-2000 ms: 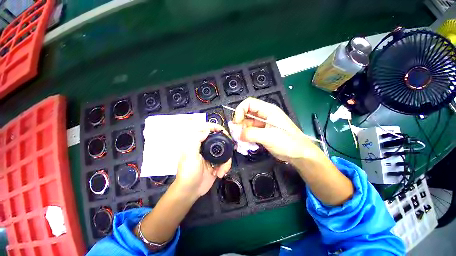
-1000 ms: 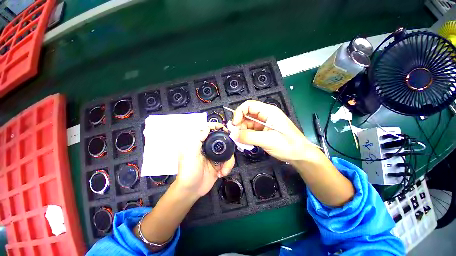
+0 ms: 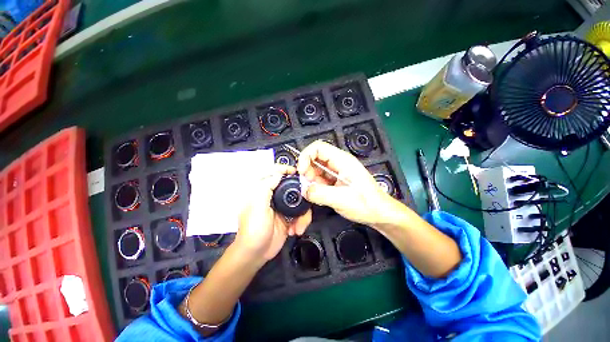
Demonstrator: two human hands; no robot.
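Observation:
My left hand holds a round black unit with a ringed centre, face up, above the black foam tray. My right hand pinches a small white cloth against the right edge of the unit. A thin tan stick also lies in the right hand's fingers. A flat white sheet lies on the tray, left of the unit. Round black units sit in the tray pockets, some with a red or copper rim. The left fingertips behind the unit are partly hidden.
A red tray with a white scrap stands at left, another red tray further back. At right are a bottle, a black fan, a white power strip with cables, a dark pen-like tool and a white parts tray.
My right hand has moved left and slightly down, bringing the cloth onto the unit's edge and uncovering tray pockets at right. The left hand has barely moved.

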